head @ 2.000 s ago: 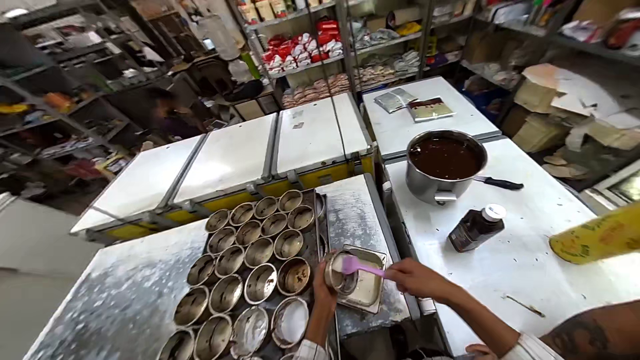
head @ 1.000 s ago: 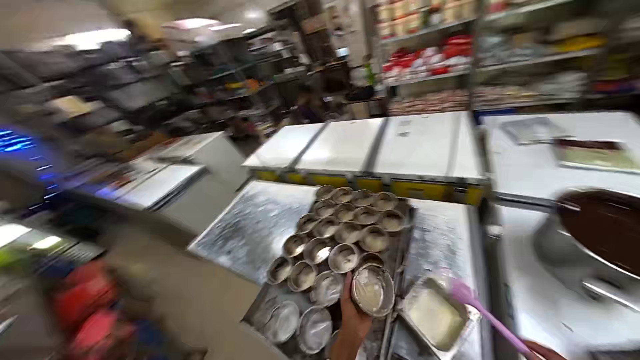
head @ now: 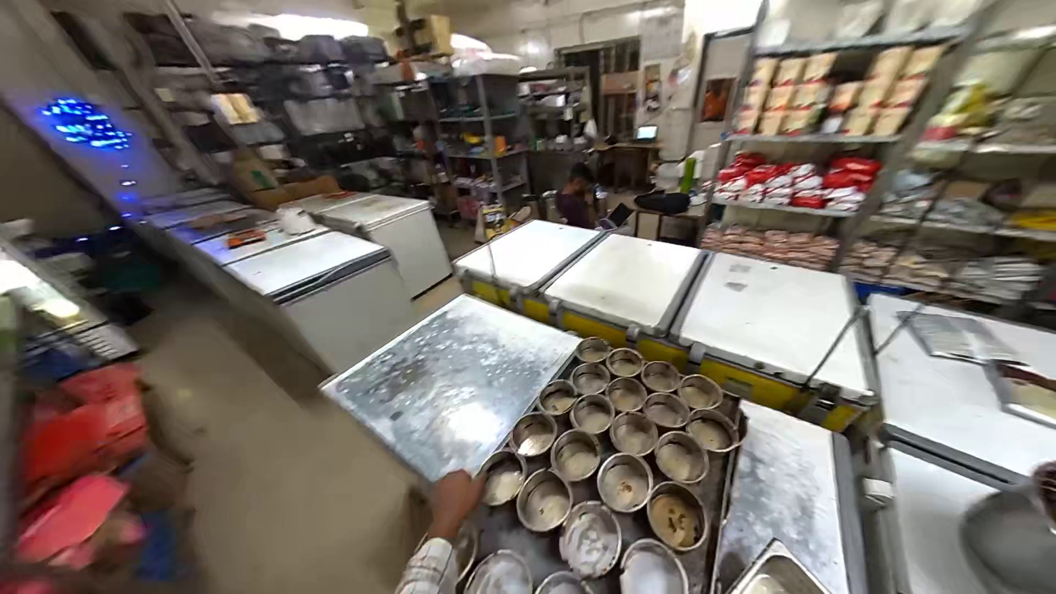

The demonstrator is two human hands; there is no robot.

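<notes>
My left hand [head: 455,500] reaches to the left edge of a dark metal tray [head: 719,495] and touches a round metal cake tin [head: 503,478] there; how firmly it grips the tin cannot be told. Several more round tins [head: 624,483] stand in rows on the tray, some with a pale coating or brown crumbs inside. A rectangular metal pan [head: 780,571] lies right of the tray, cut off by the bottom edge. My right hand is out of view. A large metal pot [head: 1008,528] shows blurred at the right edge.
The tray rests on a metal-topped surface [head: 445,388]. White chest freezers [head: 631,276] stand behind it, with another row [head: 318,268] at the left. Red bags [head: 78,437] lie at far left. Shelves [head: 800,139] hold packets. A person [head: 577,198] is in the background.
The view has swung left. My left hand has gone from the tin beside the rectangular pan to the tray's left edge. The right hand with the purple brush has left view.
</notes>
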